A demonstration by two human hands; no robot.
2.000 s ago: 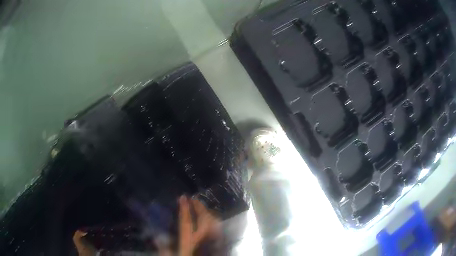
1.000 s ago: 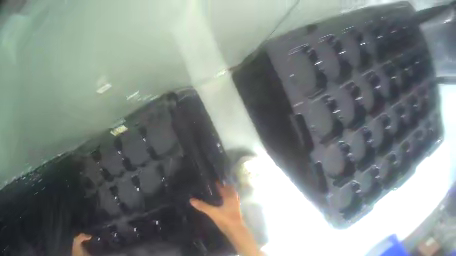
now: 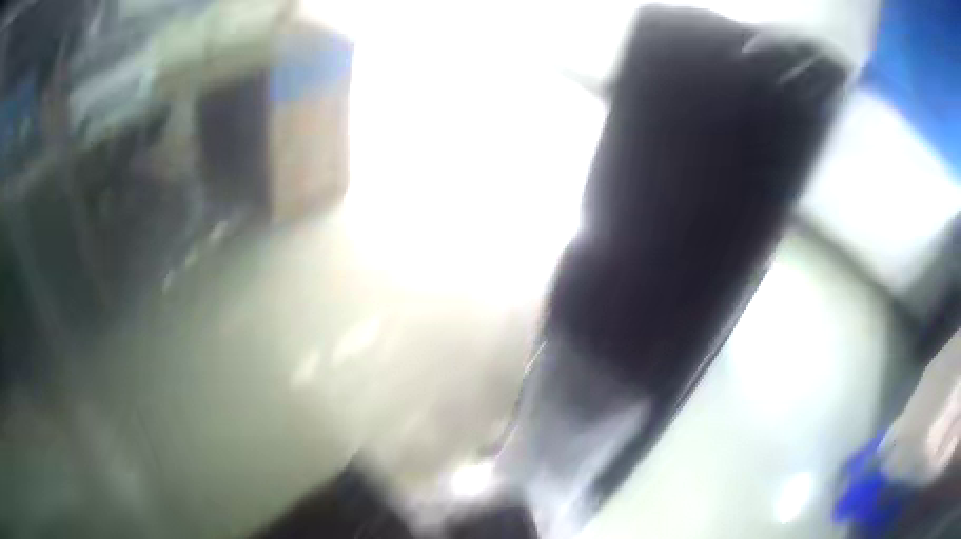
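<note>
The frame is strongly blurred. A tall black column, which looks like a tray stack (image 3: 695, 200), stands tilted in the picture from the top right of centre down to the bottom. Its lower part has a pale, clear-looking film (image 3: 574, 421) over it. A dark shape (image 3: 337, 511) is cut off at the bottom edge; I cannot tell what it is. Neither of my hands is in view.
A brown and blue box-like object (image 3: 308, 126) is at the upper left beside blurred clutter. Pale glossy floor (image 3: 780, 368) shows right of the column. A blue thing (image 3: 869, 484) and a pale blurred shape are at the right edge. Strong glare fills the top centre.
The view has swung away from the two black pocketed trays to a tall black column. Both hands, seen at the left tray a second ago, have left the picture.
</note>
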